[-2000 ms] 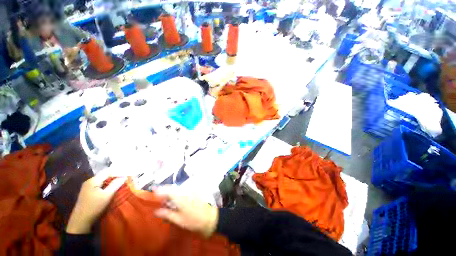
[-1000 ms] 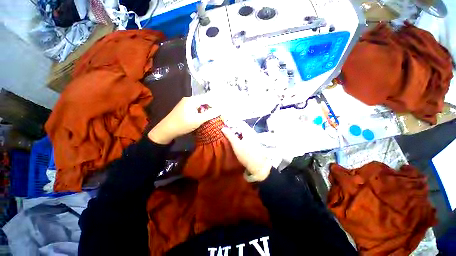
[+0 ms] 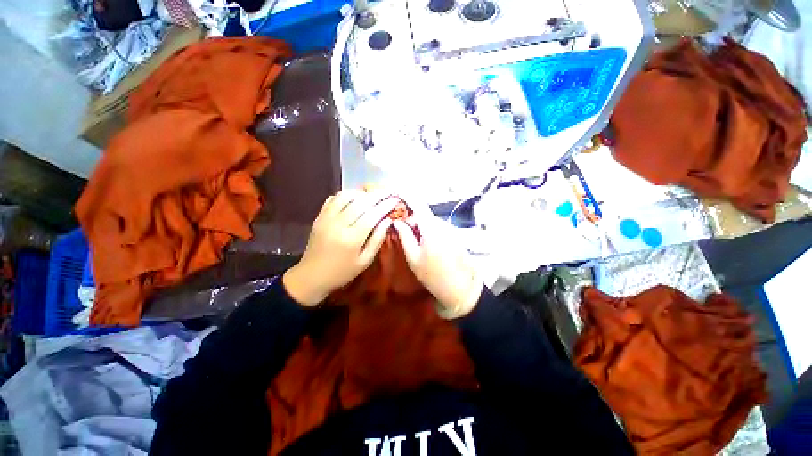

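A rust-orange garment piece [image 3: 392, 334] hangs from my two hands down over my lap. My left hand [image 3: 343, 240] pinches its top edge with bent fingers. My right hand [image 3: 438, 265] pinches the same edge from the other side, fingertips close to the left ones. A small bunched bit of the cloth shows between the fingertips. The white sewing machine [image 3: 427, 134] with a blue control panel [image 3: 572, 89] stands just beyond my hands. Its needle area is washed out by bright light.
An orange pile [image 3: 169, 178] lies at left on the dark brown surface [image 3: 307, 151]. Another orange pile [image 3: 712, 125] lies right of the machine, near blue discs [image 3: 640, 232] and a small orange-blue tool [image 3: 588, 203]. A third pile [image 3: 672, 365] lies lower right. Pale cloth [image 3: 89, 387] lies lower left.
The view has tilted down from the thread cones to my lap. Since a second ago, my fingertips have come together, and the ribbed section that showed between my hands is now bunched and mostly covered.
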